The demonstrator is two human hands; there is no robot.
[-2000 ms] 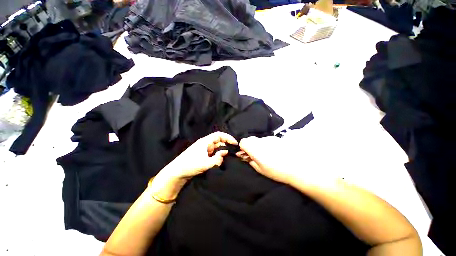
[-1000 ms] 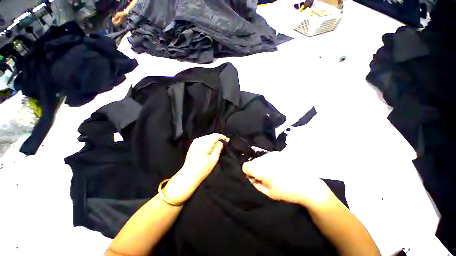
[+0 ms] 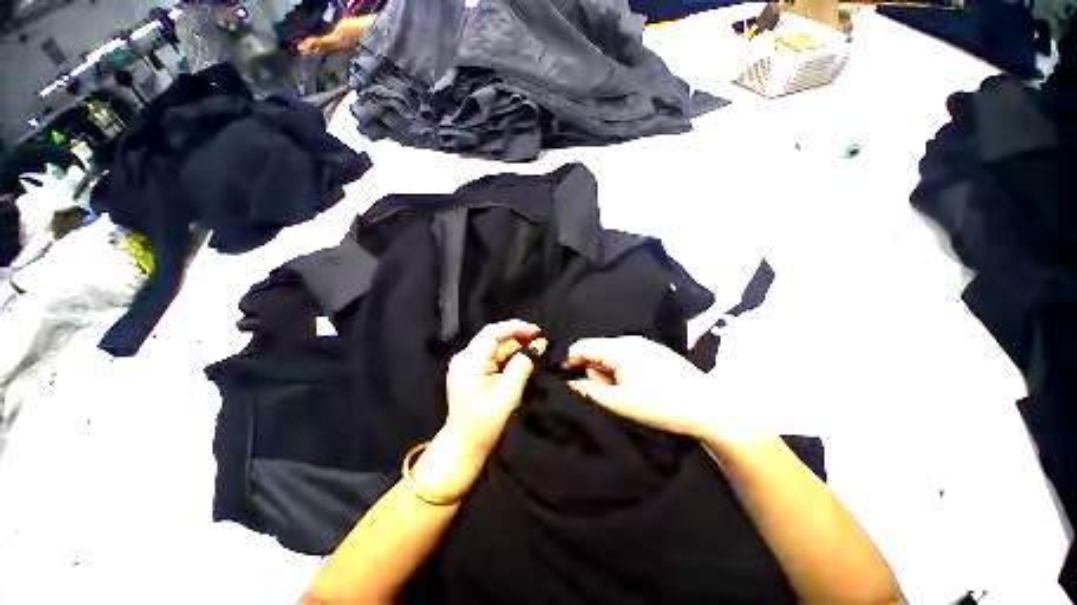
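A black garment spreads from my hands down to the near edge of the picture. My left hand, with a gold bangle at the wrist, pinches a fold of it between thumb and fingers. My right hand is just to the right, fingertips curled at the same dark edge. Whether it holds a small tool cannot be told. Beyond lies a pile of black garments with greyer patches and a small white label at its left.
Far side: a grey garment heap and a pale basket. Left: a dark garment pile and a white plastic bag. Right: black garments along the table edge. A black scrap lies right of the pile. A person's hand shows far left.
My hands were close together, moved apart, and are closer again at the garment's edge. The view has shifted, so the table and piles sit further right.
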